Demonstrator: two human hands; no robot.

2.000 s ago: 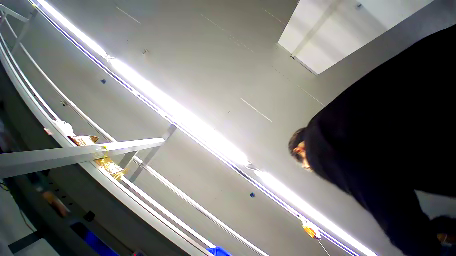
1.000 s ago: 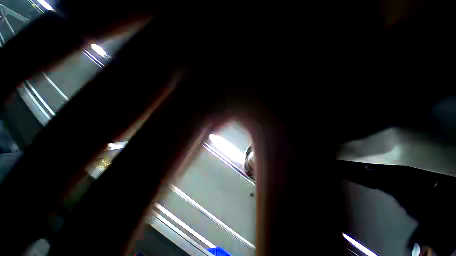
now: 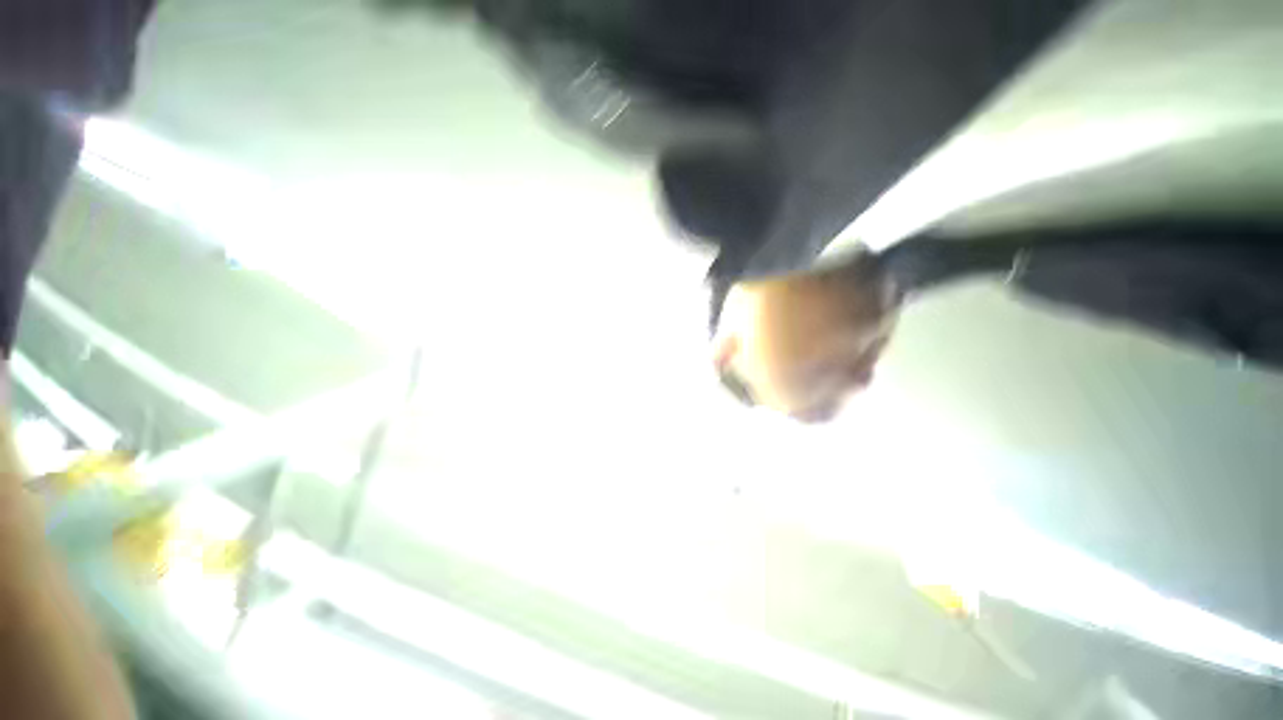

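The view is blurred and badly overexposed, and it looks up at a bright ceiling. No work part can be made out. A person in dark clothing [image 3: 901, 99] leans in from the top, with the head [image 3: 809, 338] near the middle right. A blurred, bare-looking shape [image 3: 49, 619] is cut off by the lower left edge. I cannot tell whether it is part of a hand or whose it is. Neither my left hand nor my right hand can be made out.
A bright strip light [image 3: 1140, 598] crosses the ceiling diagonally. Pale rails [image 3: 422, 619] run along the lower left. Blurred yellow items [image 3: 148, 542] show by the rails at the left. A dark cloth-like shape [image 3: 64, 56] is at the upper left edge.
The large dark fingers that covered the lens one second ago are gone. The picture is much brighter. The person's head shows larger and higher than two seconds ago, and a blurred shape has appeared at lower left.
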